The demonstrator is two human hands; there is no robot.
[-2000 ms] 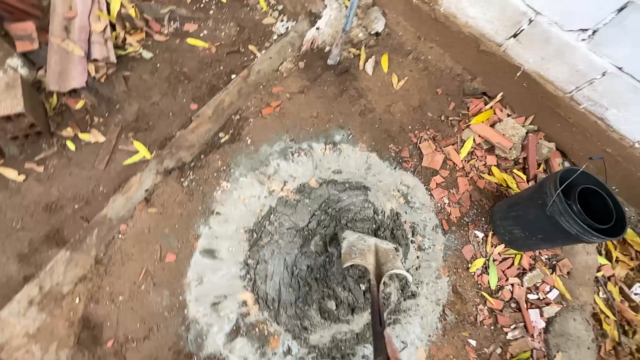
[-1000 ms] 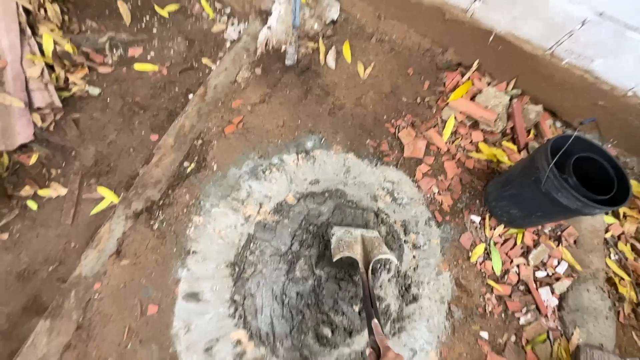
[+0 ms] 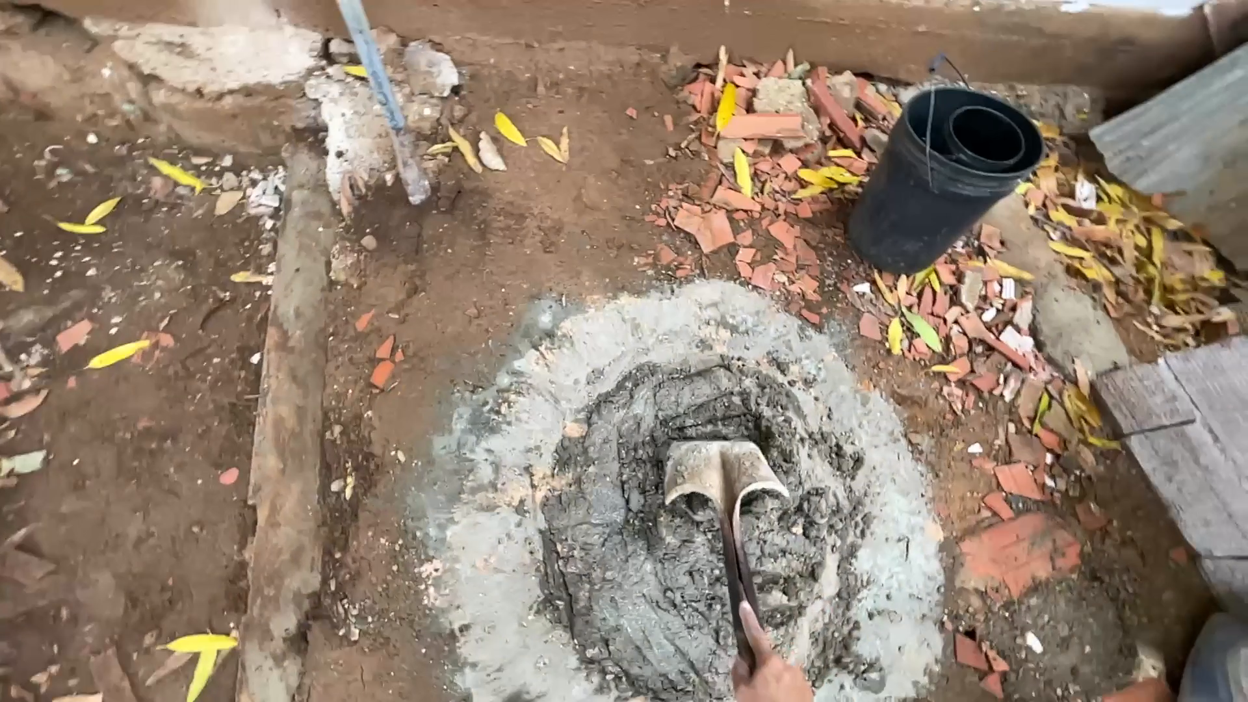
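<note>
My right hand (image 3: 770, 675) is closed around the handle of a shovel (image 3: 726, 473) at the bottom edge, only its front part in view. The shovel's metal blade lies on wet grey mortar (image 3: 624, 546), inside a ring of paler, drier cement mix (image 3: 497, 585) on the dirt ground. The rest of the handle is hidden or cut off by the frame. My left hand is not in view.
A black bucket (image 3: 902, 210) with another container inside stands at upper right, beside broken red tile pieces (image 3: 704, 226). A long raised strip (image 3: 292, 439) runs down the left. A bluish pole (image 3: 375, 78) stands at upper left. Grey boards (image 3: 1194, 429) lie at right.
My right hand on the shovel handle has come into view at the bottom edge. The view has turned and shifted, with more ground showing at the right.
</note>
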